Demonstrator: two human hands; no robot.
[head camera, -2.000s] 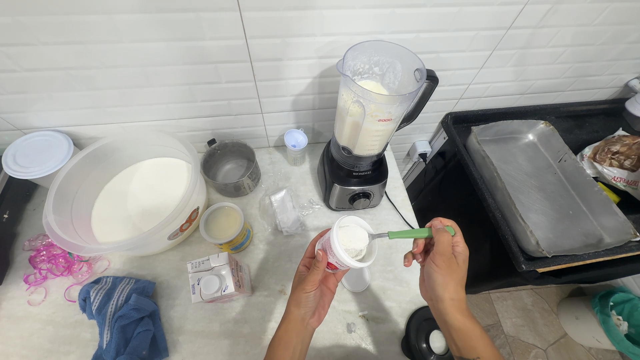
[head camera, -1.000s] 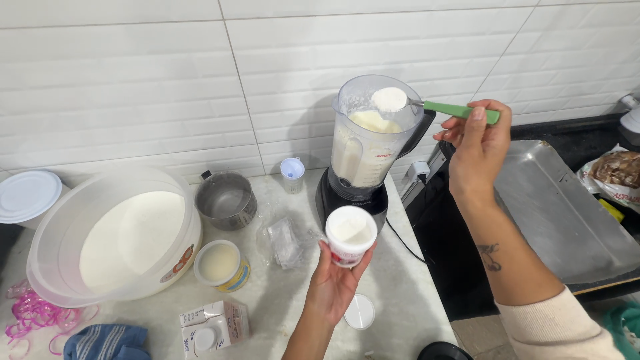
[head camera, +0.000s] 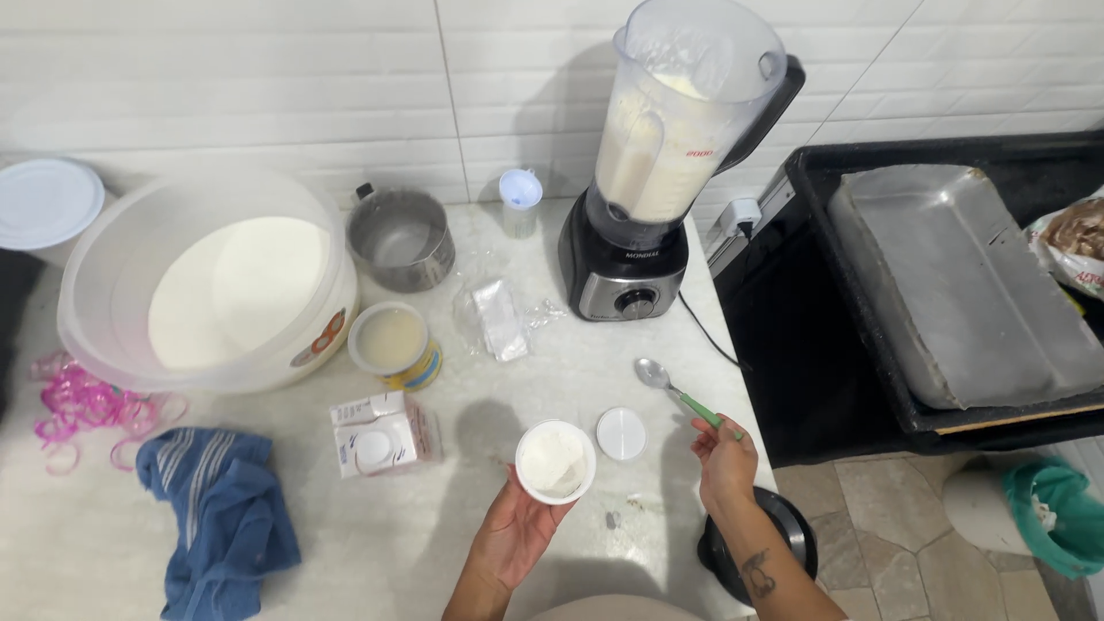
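My left hand (head camera: 526, 526) holds a small white tub of white powder (head camera: 555, 462) near the counter's front. In my right hand (head camera: 727, 453) is a spoon with a green handle (head camera: 703, 411); its metal bowl looks bare, above the counter right of the tub. A round white lid (head camera: 622, 434) lies between the two hands. Behind them stands a blender (head camera: 634, 289), its clear jug (head camera: 668, 147) uncovered and partly filled with a pale, creamy mixture. A black round blender lid (head camera: 768, 543) sits at the counter edge, partly hidden under my right forearm.
Left stand a large plastic tub of white contents (head camera: 207, 285), a metal pot (head camera: 401, 241), an opened yellow-labelled container (head camera: 395, 345), a carton (head camera: 379, 440) and a blue cloth (head camera: 224, 517). Clear plastic wrap (head camera: 498, 319) lies centrally. A metal baking pan (head camera: 966, 293) rests right; a lined bin (head camera: 1056, 517) stands below.
My right hand has moved from above the blender jug down to the right of the tub. The spoon held a heap of white powder over the jug; its bowl now looks bare.
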